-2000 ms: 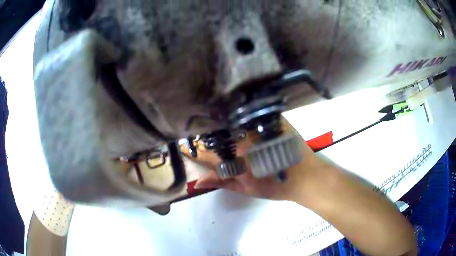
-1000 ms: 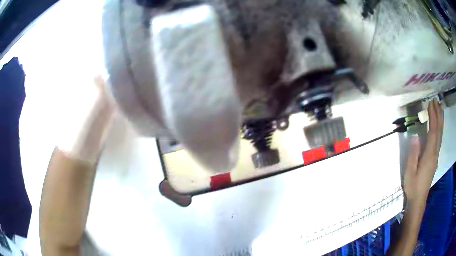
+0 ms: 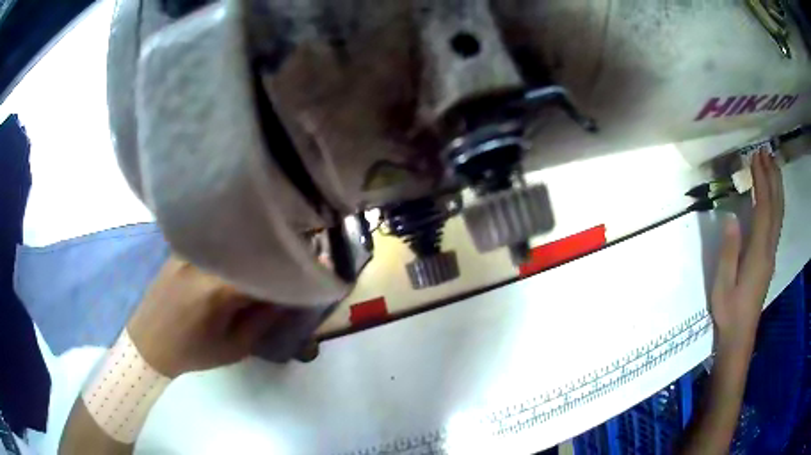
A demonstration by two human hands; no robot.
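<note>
A grey-blue interfaced piece [image 3: 84,280] lies on the table at the left and runs under my left hand [image 3: 209,320]. Dark fabric shows at my left fingertips, beside the left end of the machine bed. The fingertips are partly hidden by the off-white sewing machine head [image 3: 200,151], and so are the needle and presser foot. My left hand holds the piece. My right hand [image 3: 751,258] rests at the right end of the bed, thumb apart and fingers extended, beside the green and black thread snips [image 3: 716,191]. It holds nothing visible.
A dark pile [image 3: 22,293] lies at the far left. Two ridged tension knobs [image 3: 509,218] stick out from the head. Red tape marks [image 3: 562,251] are on the bed's front edge. A printed ruler [image 3: 569,395] runs along the table front. Blue crates [image 3: 654,413] show below the table.
My left hand has come in from the left to the bed's left end with the grey-blue piece. My right hand left the needle area earlier and now stays at the right end. The view has shifted.
</note>
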